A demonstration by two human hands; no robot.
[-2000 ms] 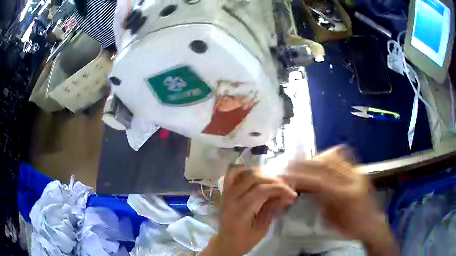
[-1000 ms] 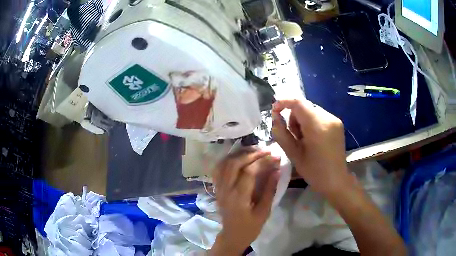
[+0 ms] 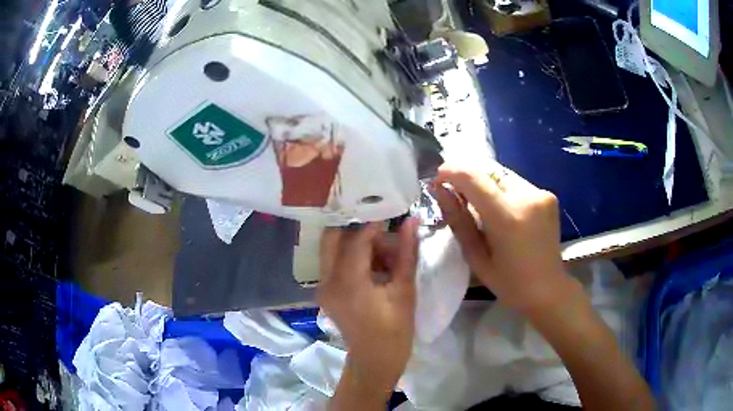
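The white sewing machine head (image 3: 265,136) with a green badge fills the middle of the view. My left hand (image 3: 368,289) is raised under the head's front edge, thumb and fingers near the hidden needle area; what its fingertips touch is not clear. My right hand (image 3: 505,229) is at the head's right side, thumb and forefinger pinched together near the metal parts; any thread there is too fine to tell. A white fabric piece (image 3: 440,281) hangs between my hands, below the needle area. The needle and presser foot are hidden.
Yellow-blue snips (image 3: 604,147) and a black smartphone (image 3: 589,64) lie on the dark surface at right. A control panel (image 3: 681,32) stands beyond. White bundles (image 3: 120,349) lie in a blue bin at lower left. Another blue bin (image 3: 655,309) stands at lower right.
My left hand has moved up and slightly left, closer under the machine head. My right hand has gone from beside the left hand up to the head's right side. The view has shifted.
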